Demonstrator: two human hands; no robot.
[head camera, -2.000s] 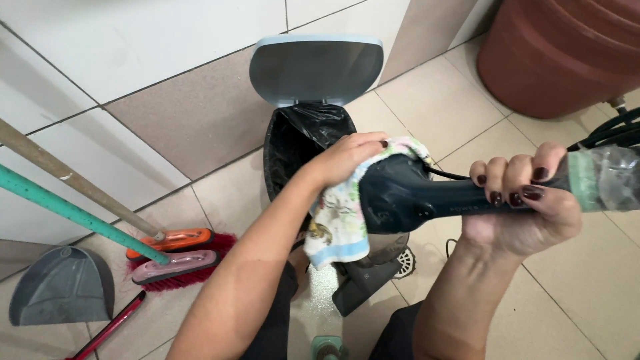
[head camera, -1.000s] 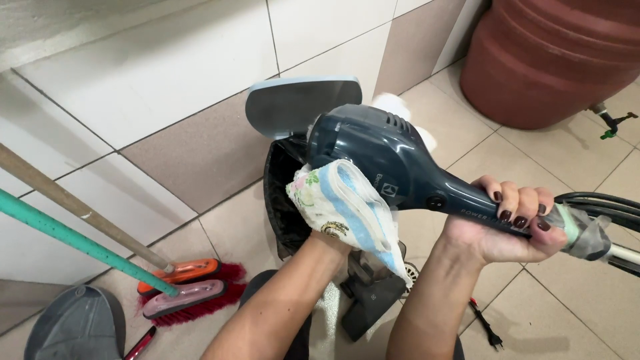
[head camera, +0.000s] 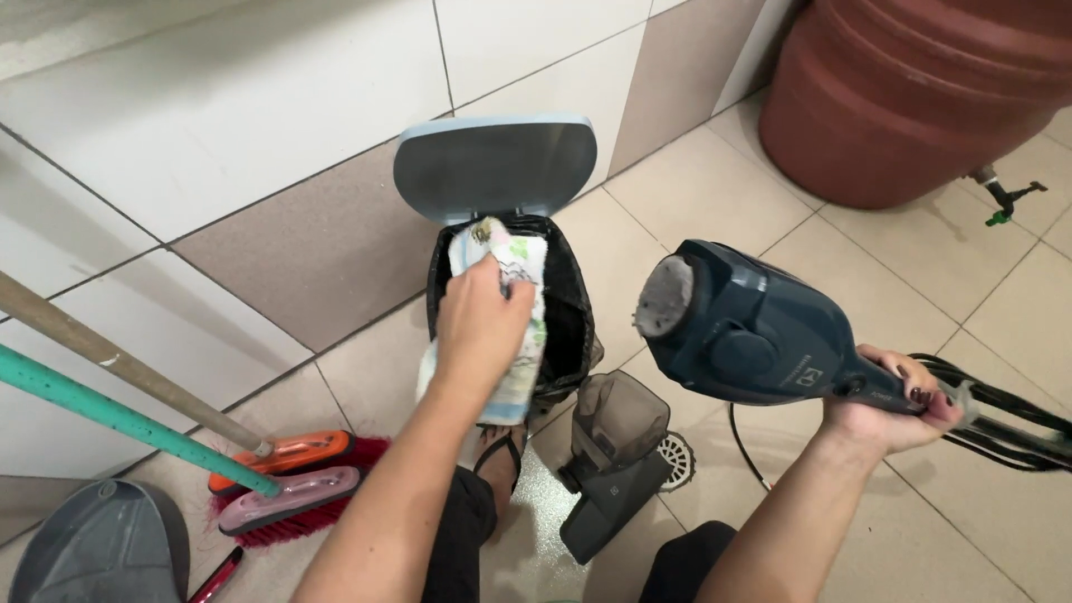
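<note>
My left hand (head camera: 481, 322) grips a patterned white cloth (head camera: 523, 352) over the open mouth of a pedal bin (head camera: 578, 314) lined with a black bag. The bin's grey lid (head camera: 496, 167) stands up against the wall side. My right hand (head camera: 892, 398) is closed around the handle of a dark blue Electrolux vacuum cleaner body (head camera: 754, 335), right of the bin. A round grey filter (head camera: 666, 297) shows at its end. Below, on the floor, lie the smoky dust cup with its dark nozzle (head camera: 615, 452) and a slotted round part (head camera: 677, 461).
Two brooms (head camera: 289, 494) with long handles lean at the left beside a grey dustpan (head camera: 100, 544). A large red-brown barrel with a tap (head camera: 904, 117) stands at the back right. Black cord (head camera: 980, 419) hangs in loops by my right hand. My sandalled foot (head camera: 502, 469) is beneath the bin.
My left hand and the cloth have moved off the vacuum body to over the bin. The vacuum body, still in my right hand, has moved right and its filter end now shows.
</note>
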